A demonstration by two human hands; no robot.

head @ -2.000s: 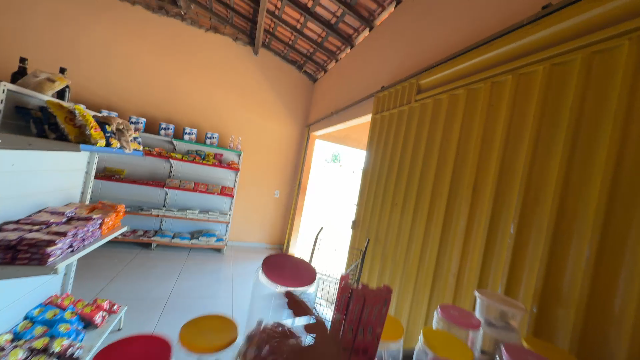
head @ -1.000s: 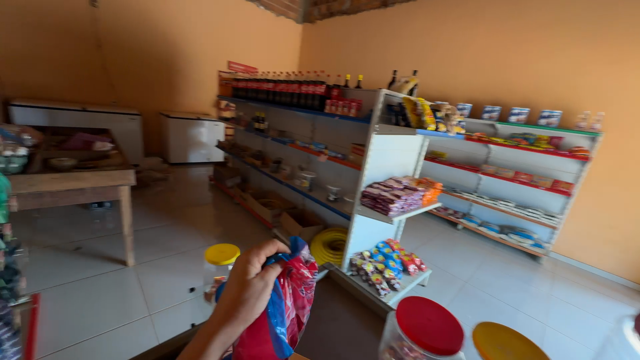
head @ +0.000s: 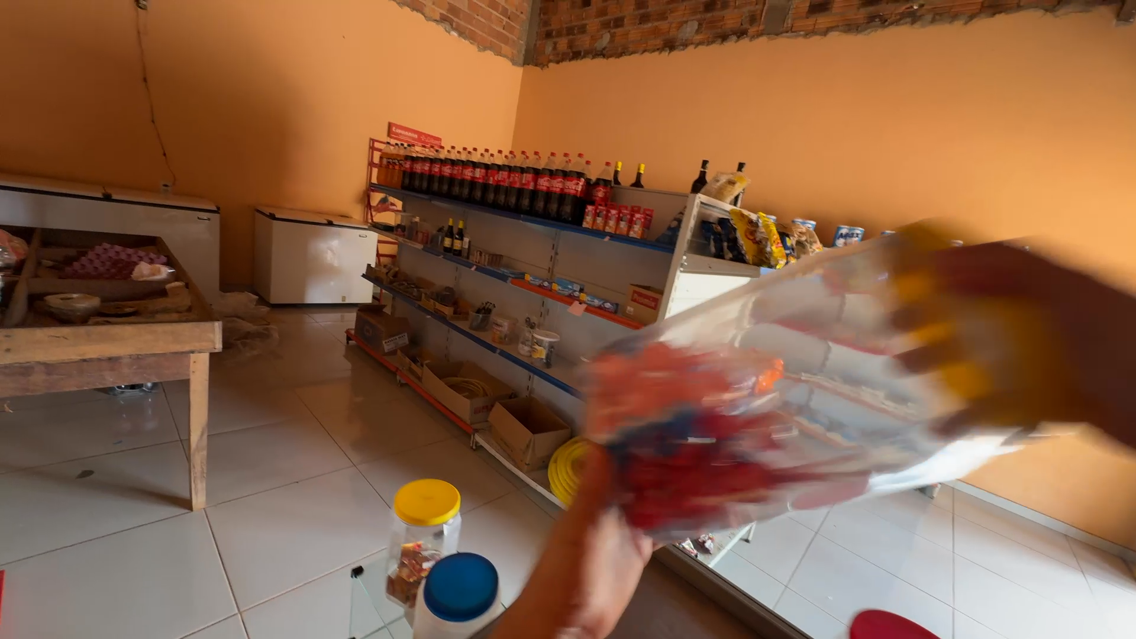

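Note:
A clear plastic container, blurred by motion, is tilted in front of me, with red, orange and blue wrapped contents gathered at its lower left end. My left hand supports that end from below. At the other end, my right hand is closed around something yellow, perhaps a lid; the blur hides its exact hold. Below and to the left stand a clear jar with a yellow lid and a jar with a blue lid. A red lid shows at the bottom edge.
Store shelving holds cola bottles, cartons and cardboard boxes. A coiled yellow hose lies on its bottom shelf. A wooden table stands at left, before white chest freezers. A glass-topped counter edge lies below my hands.
The clear container has come into view between both hands. One second ago a hand held a red and blue packet, and no other hand was visible.

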